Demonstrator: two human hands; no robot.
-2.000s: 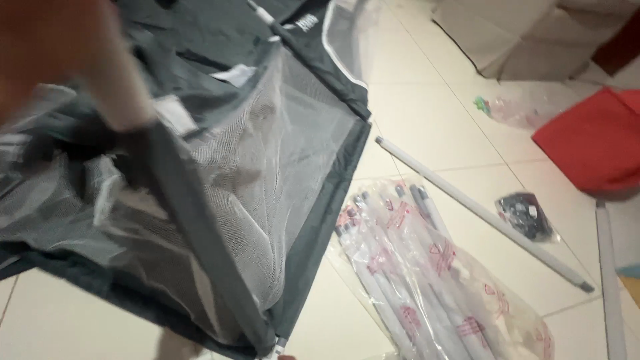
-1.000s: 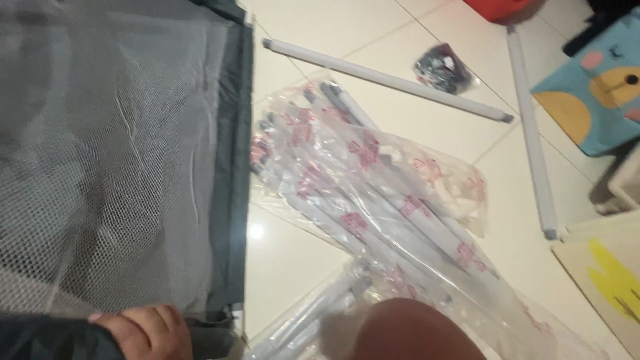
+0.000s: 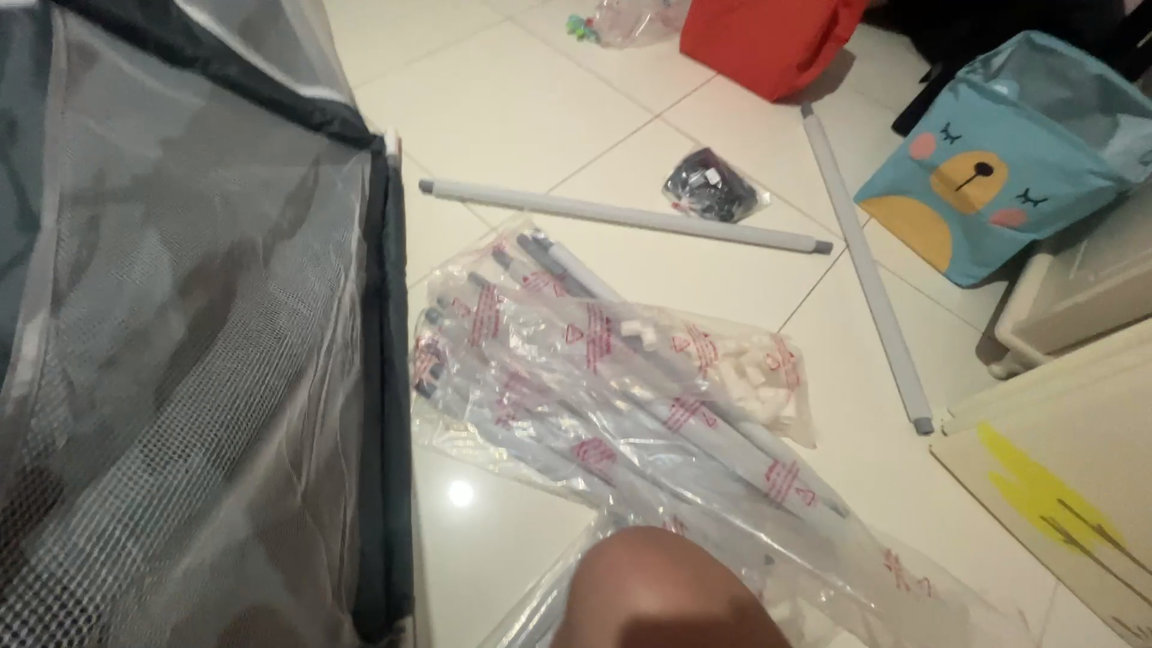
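Neither of my hands shows plainly; dim brownish shapes behind the mesh cannot be made out. The grey mesh panel (image 3: 207,342) with dark fabric edging fills the left side, upright and slightly creased. A pale tube end (image 3: 393,148) sticks out at its upper corner. Right of the panel, a clear plastic bag (image 3: 612,387) with red printing holds several grey tubes and white plastic connectors (image 3: 760,382). One loose grey tube (image 3: 630,216) with dark ends lies beyond the bag, and another loose tube (image 3: 868,270) lies farther right. A small clear packet of dark parts (image 3: 713,186) sits beside the first tube.
My bare knee (image 3: 666,585) is at the bottom, in front of the bags. A red fabric item (image 3: 769,45) and a clear plastic bag (image 3: 630,20) lie at the top. On the right are a blue bear-face fabric bin (image 3: 1008,171) and a cream panel with yellow paint (image 3: 1035,486).
The hand seen at the fabric's lower edge one second ago is no longer visible. The mesh panel's upper corner is back in view. The loose tubes and bag appear unmoved on the floor.
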